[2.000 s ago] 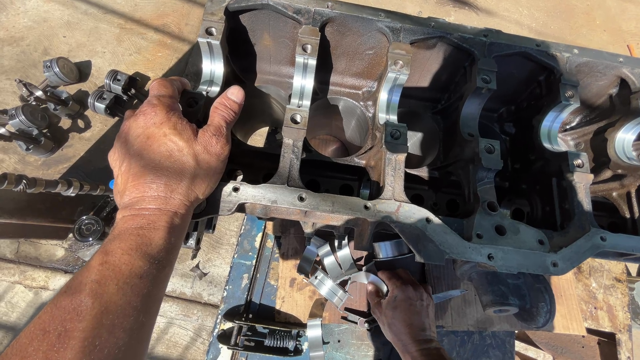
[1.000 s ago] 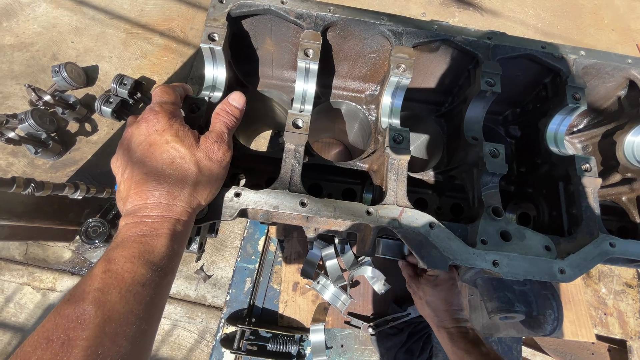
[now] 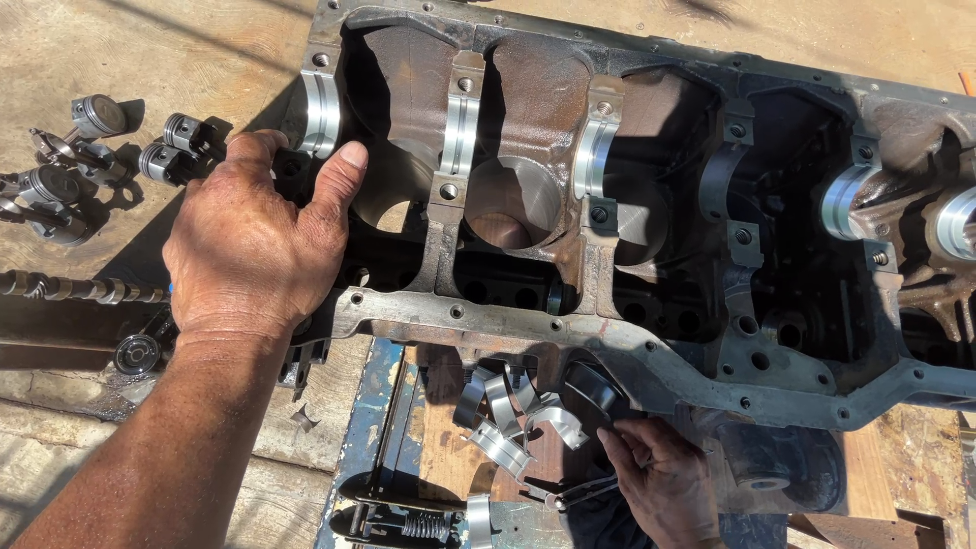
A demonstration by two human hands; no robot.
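Observation:
A cast-iron engine block (image 3: 457, 309) lies with its crankcase side up, half bearing shells (image 3: 323, 114) seated in several main saddles. My left hand (image 3: 255, 229) rests on the block's left end, thumb spread beside the end saddle, its other fingertips partly hidden. Below the block's near edge, my right hand (image 3: 659, 473) reaches in with fingers bent near a dark curved metal part (image 3: 592, 387); whether it touches or holds anything cannot be told. Loose bearing shells (image 3: 499, 450) lie in a heap just left of that hand, close to locking pliers (image 3: 583, 490).
Pistons with connecting rods (image 3: 97, 116) lie on the concrete at upper left. A camshaft (image 3: 84, 290) lies at the left edge. A blue painted metal bench (image 3: 358, 427) and a spring mechanism (image 3: 423, 526) are below the block. An oil filter-like cylinder (image 3: 781, 465) sits at lower right.
My right hand has moved right, away from the heap of loose shells. My left hand has stayed on the block's left end.

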